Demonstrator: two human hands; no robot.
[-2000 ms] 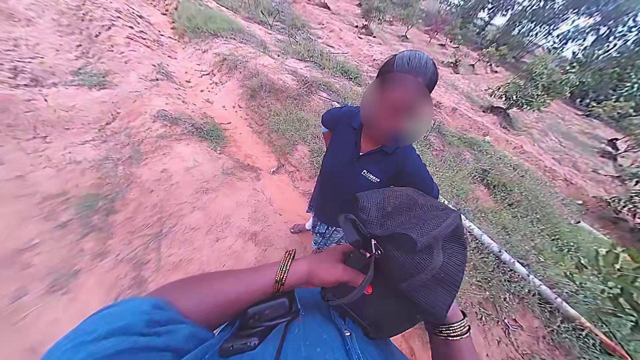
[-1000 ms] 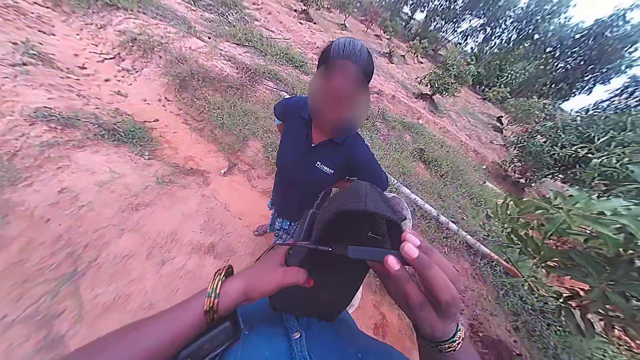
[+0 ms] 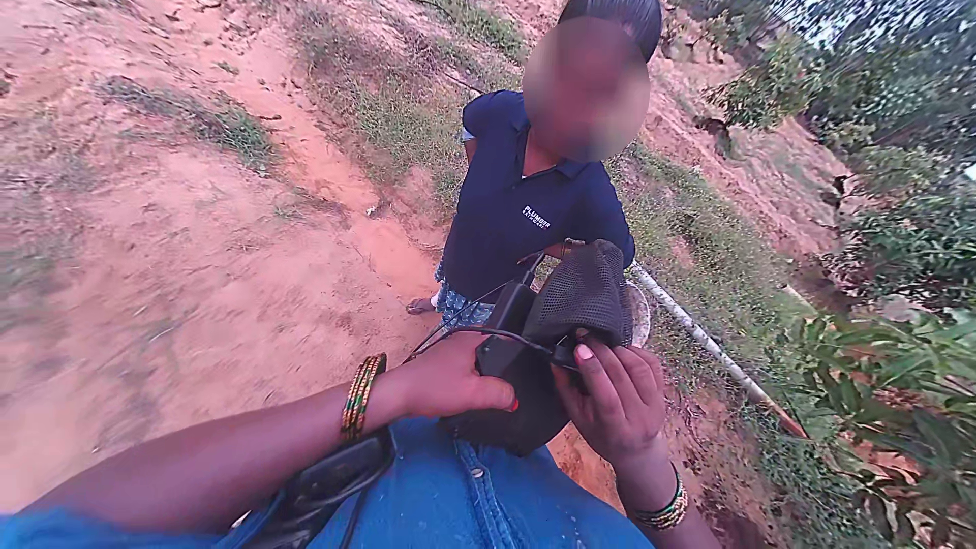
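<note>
A black mesh bag or cap-like item (image 3: 583, 293) is held in front of my waist, with a dark box-shaped device (image 3: 507, 313) against its left side. My left hand (image 3: 450, 377) grips the dark bundle from the left, its thumb across the lower part. At the right, my right hand (image 3: 618, 389) pinches the mesh's lower edge and a small black piece where a black cable (image 3: 488, 331) ends. The cable loops over my left hand. What lies inside the mesh is hidden, and the item's exact kind is unclear.
A person in a navy polo shirt (image 3: 526, 198) stands just beyond the bundle. A pale pole (image 3: 709, 343) runs diagonally at the right, near leafy branches (image 3: 907, 381). A black pouch or bag (image 3: 328, 488) hangs at my waist. Reddish sloping ground (image 3: 191, 305) lies left.
My right hand has moved from the end of a dark bar to the mesh's lower edge. The cable now loops visibly over my left hand.
</note>
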